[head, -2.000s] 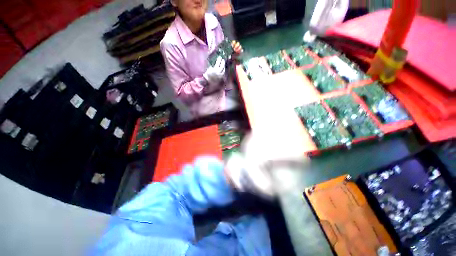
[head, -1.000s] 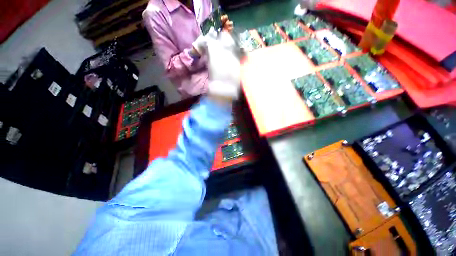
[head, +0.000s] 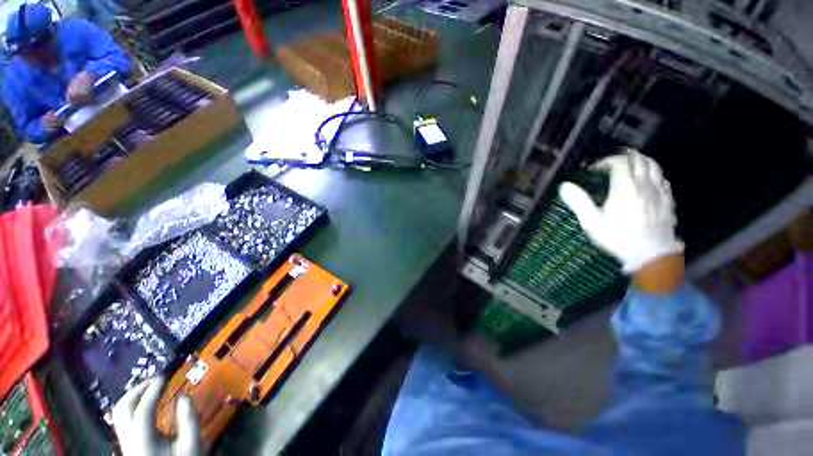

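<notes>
My right hand (head: 628, 209), in a white glove with an orange-yellow wrist, is over a magazine rack (head: 510, 294) at the right. Its thumb and fingers are apart above a row of green circuit boards (head: 557, 254) standing in the rack; whether the fingertips touch a board is not clear. My left hand (head: 153, 423), also white-gloved, is at the lower left edge, partly cut off. Its fingers are spread at the near end of the orange-brown fixture (head: 276, 325), with no board seen in it.
A black parts tray (head: 192, 285) with silvery metal parts lies behind the fixture. Crumpled plastic bags (head: 174, 214), red foam sheets (head: 22, 285), a cardboard box (head: 147, 160) of dark parts, a cabled black device (head: 432, 138) and a red post (head: 360, 53) are around. A person in blue sits far left.
The view has swung right from the foam sheet of boards and the person in pink to the fixture and rack. The hand that was reaching forward is no longer there; both hands now show.
</notes>
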